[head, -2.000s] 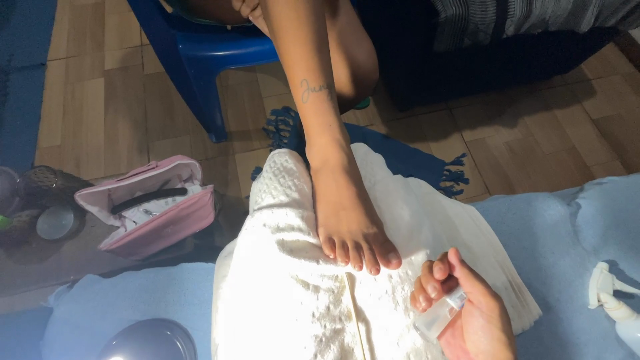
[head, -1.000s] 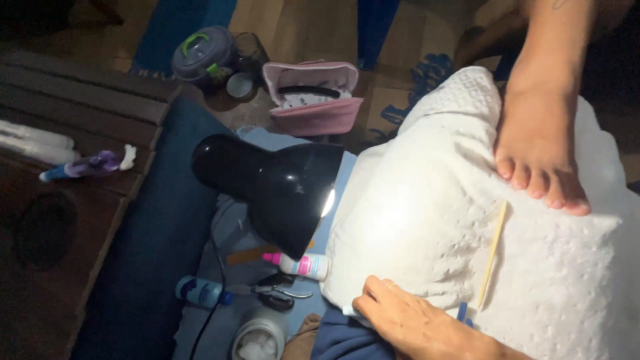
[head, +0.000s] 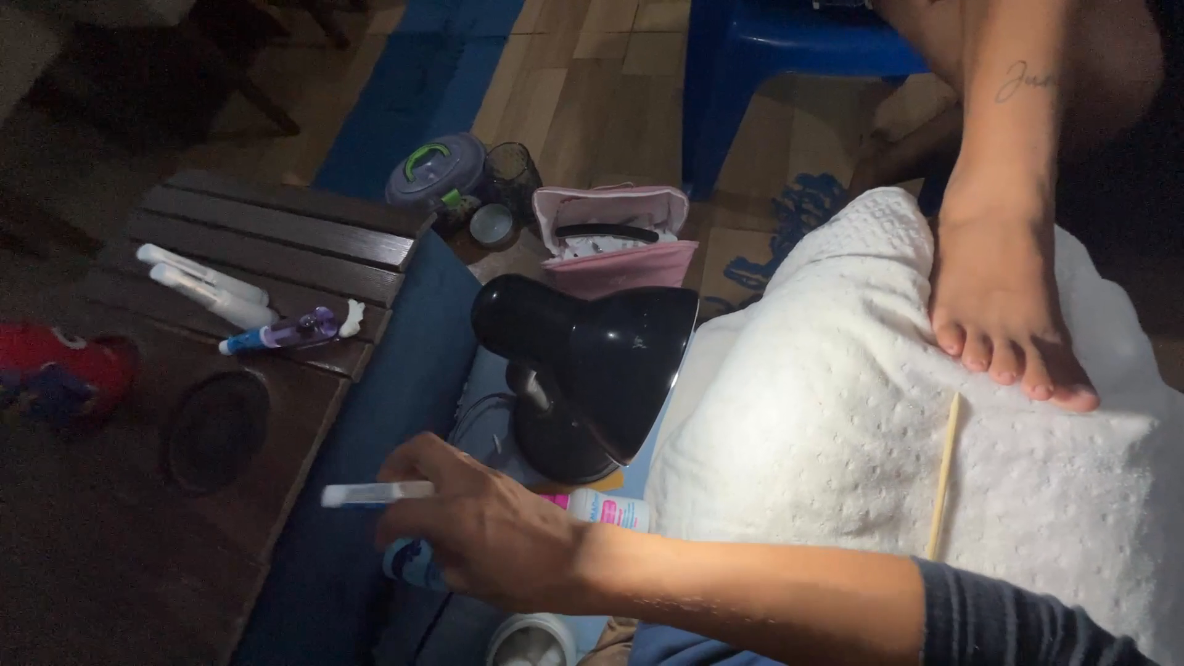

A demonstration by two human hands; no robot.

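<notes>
Extended leftward across the lower part of the head view, my right hand [head: 490, 527] grips a small clear container with a white end [head: 375, 495] between its fingers. Just below and behind it lies a blue bottle [head: 413, 564], partly hidden. A white bottle with a pink part [head: 610, 510] shows beyond my wrist. The black desk lamp [head: 592, 361] stands above my hand, its light falling on the white towel [head: 795, 425]. Another person's bare foot [head: 999, 296] rests on this towel, with a thin wooden stick [head: 943, 476] below the toes. My left hand is out of view.
A dark slatted wooden table [head: 305, 222] at left holds two white tubes [head: 208, 285] and a purple-and-blue pen [head: 291, 331]. Beyond the lamp are an open pink case [head: 620, 264] and a lidded container [head: 437, 171]. A white jar [head: 530, 640] is at the bottom; a blue chair [head: 795, 55] stands behind.
My right hand has moved left from the towel's edge, past the lamp, toward the wooden table. The view has swung far left since the first frame.
</notes>
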